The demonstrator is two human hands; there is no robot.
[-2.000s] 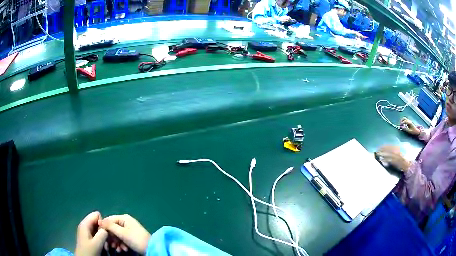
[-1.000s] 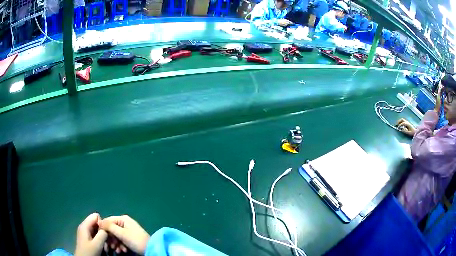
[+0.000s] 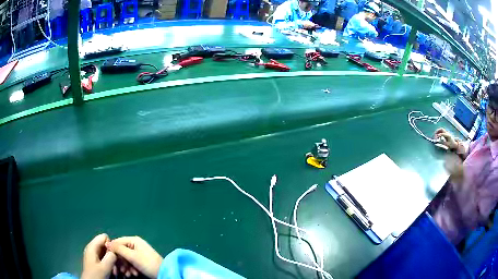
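My left hand (image 3: 97,258) and my right hand (image 3: 134,256) are together at the lower left edge, fingers curled and fingertips touching. No object shows in them; the palms are hidden. Thin white cables (image 3: 276,234) lie loose and crossed on the green bench, to the right of my hands, not touched. A small silver-grey and yellow component (image 3: 319,154) stands beyond them. A clipboard with white paper (image 3: 382,196) lies to the right, dark pens (image 3: 354,197) along its left side.
Black foam (image 3: 10,218) stands at the left edge, a blue bin (image 3: 420,253) at lower right. A person in pink (image 3: 472,185) sits at right by a white cable coil (image 3: 418,122). Beyond the green rail (image 3: 218,77) lie dark units (image 3: 120,65) with red clamps (image 3: 273,65).
The dark units and clamps beyond the rail have shifted left. The person in pink has lowered a raised hand, which is now blurred. My hands and the cables have stayed nearly the same.
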